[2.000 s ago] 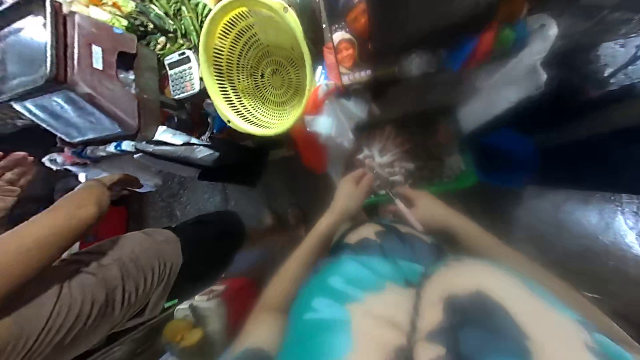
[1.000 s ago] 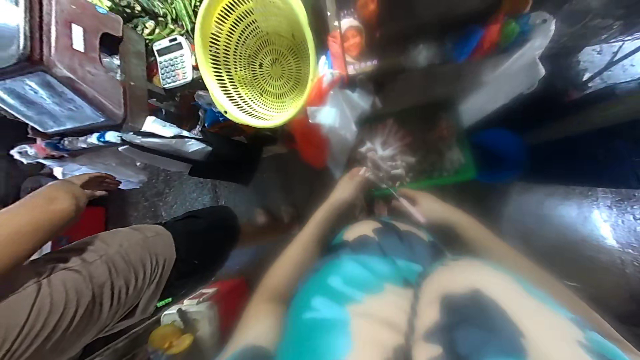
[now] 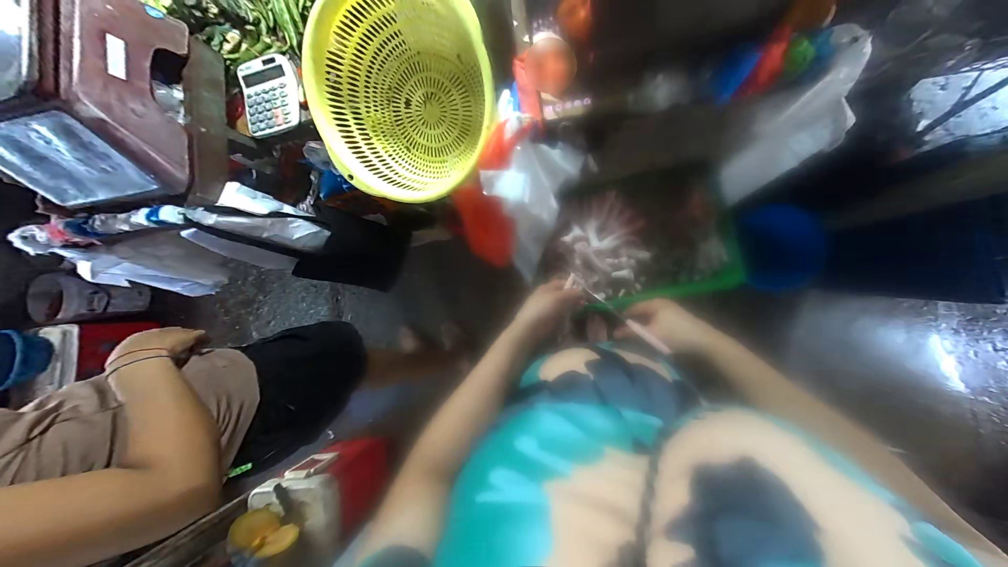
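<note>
Both my hands are close together in front of my body, at the near edge of a green-rimmed container [image 3: 713,279]. My left hand [image 3: 551,305] has its fingers bent around the end of a small pale piece [image 3: 573,281]. My right hand [image 3: 665,321] is closed on a thin tool with a pinkish handle [image 3: 647,335], likely a small knife; its thin front part points toward my left hand. Beyond them lies a heap of pale, thin pieces [image 3: 605,256], blurred, so their kind is unclear.
A yellow plastic basket [image 3: 398,94] stands ahead left, beside a calculator [image 3: 269,94] and green vegetables [image 3: 264,24]. White plastic bags [image 3: 535,189] hang near it. A blue round container [image 3: 781,246] is at the right. Another person's arm [image 3: 169,409] and knee are at the left.
The other person's hand at the left has moved down onto their lap from beside the papers. My own hands remain at the green-rimmed container.
</note>
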